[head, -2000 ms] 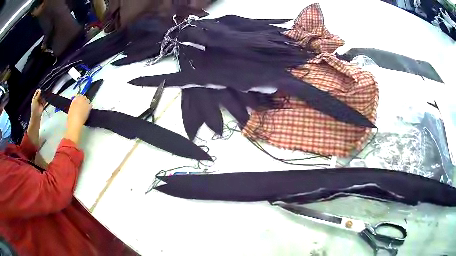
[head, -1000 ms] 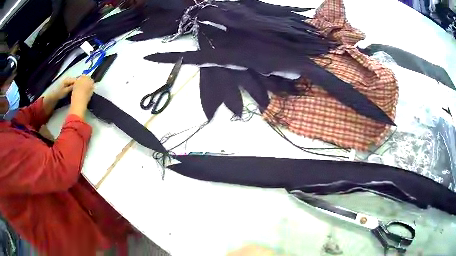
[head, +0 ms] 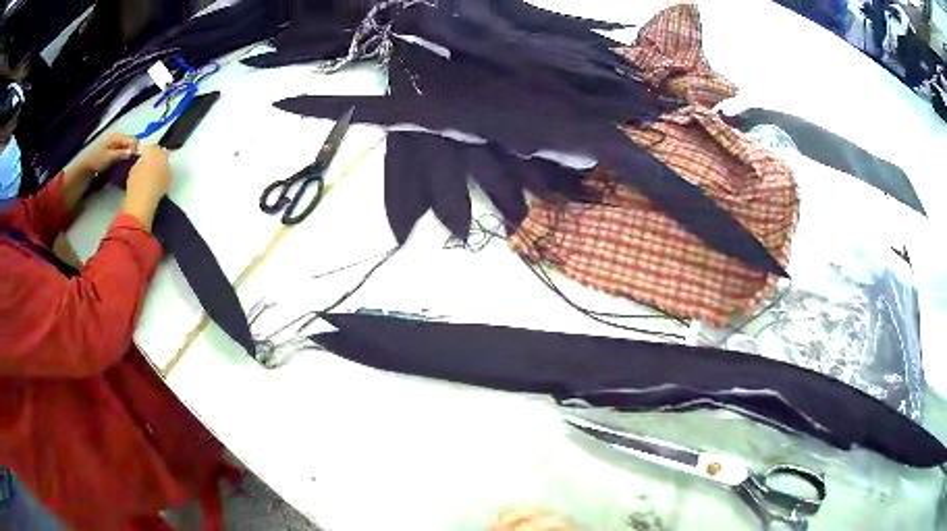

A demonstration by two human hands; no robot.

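A long black pointed fabric piece lies across the near table, its forked tip to the left and a pale edge along its lower side. Large silver shears with black handles lie just below it, blades pointing left. A small blurred skin-toned patch, likely my right hand, is cut off by the bottom edge; its fingers and anything in it are hidden. My left hand is not in view. A thin pen-like item lies by the piece's left tip.
A person in red at left holds another dark piece. Black scissors, a dark flat rectangle and a blue strap lie nearby. Dark cut pieces overlap plaid cloth; clear plastic is at right.
The person's dark piece has swung down, its tip lower and further left. The black scissors, first near that piece, now lie apart from it. The skin-toned patch has appeared at the bottom edge.
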